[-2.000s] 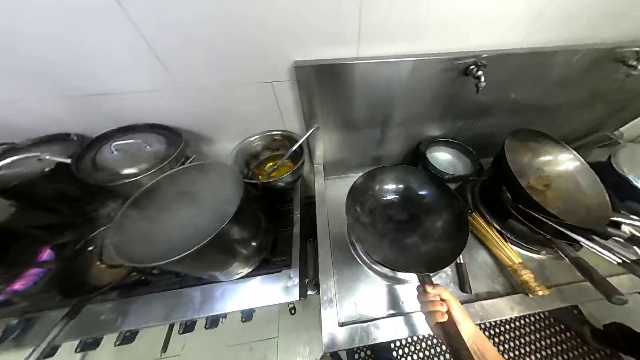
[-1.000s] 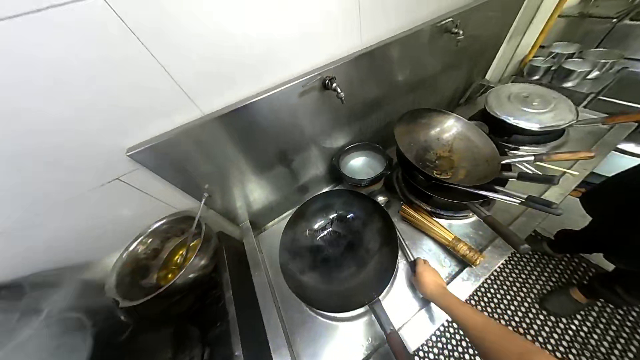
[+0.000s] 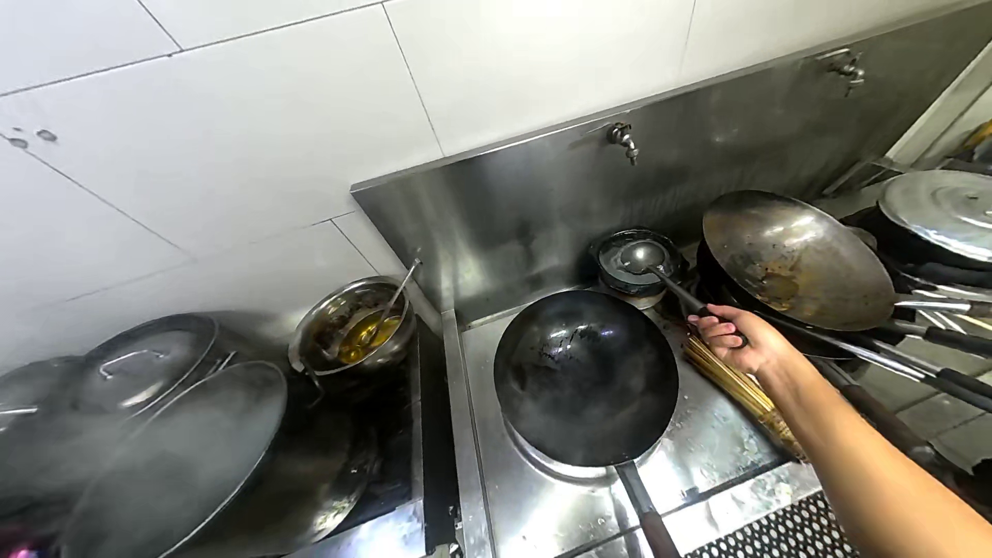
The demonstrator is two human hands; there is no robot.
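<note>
My right hand grips the dark handle of a metal ladle, whose bowl is over or in a dark pot of cloudy liquid by the steel backsplash. Left of the hand, a black wok rests on a burner, its handle toward the front edge; faint steam or smoke hangs over it. A bamboo wok brush lies on the steel stovetop below my right hand. My left hand is out of view.
A steel bowl of yellow oil with a utensil stands left. Beyond it are a steaming pan and a lidded pot. Stacked woks with protruding handles stand right, near another lidded pan. A tap projects from the backsplash.
The hand on the wok handle two seconds ago let go of it. One second ago it was beside the wok; now it holds the ladle at the pot. The view has shifted.
</note>
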